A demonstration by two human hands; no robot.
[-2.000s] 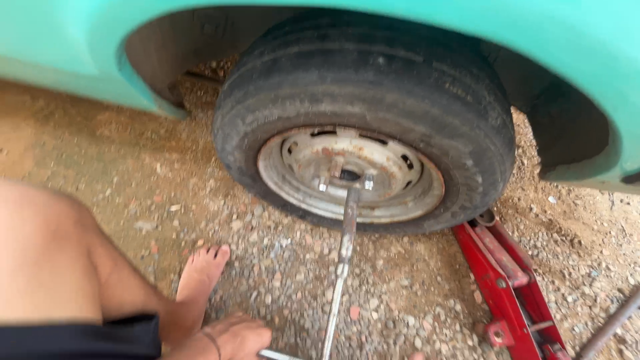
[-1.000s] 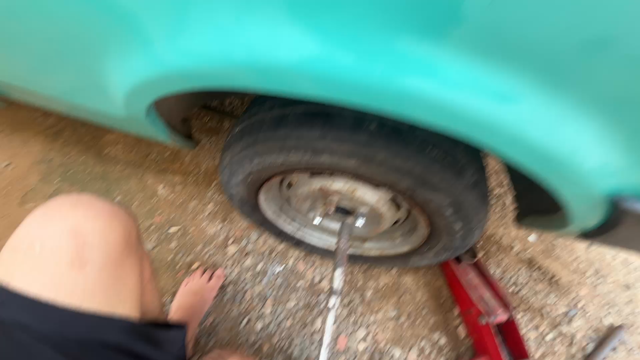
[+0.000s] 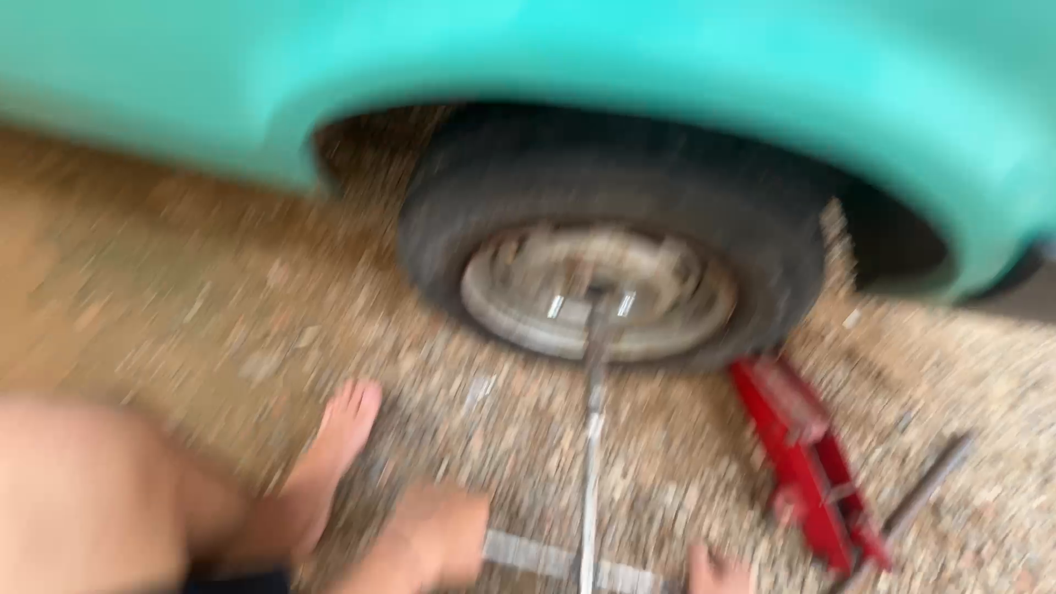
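Observation:
My left hand is closed on the left end of the crossbar of a metal lug wrench, low in the blurred head view. The wrench's long shaft reaches up to the hub of a rusty steel wheel with a black tire. Two shiny studs or nuts show beside the shaft's far end. At the bottom edge, right of the crossbar, a bit of skin shows, which may be my right hand or my other foot; I cannot tell which.
A teal vehicle fender arches over the tire. A red floor jack stands on the gravel at the right, a metal bar beside it. My bare foot and bent knee are at the left.
My left hand and the wrench's crossbar show more fully than a second ago, when they were almost out of view. The wheel and jack have not plainly moved.

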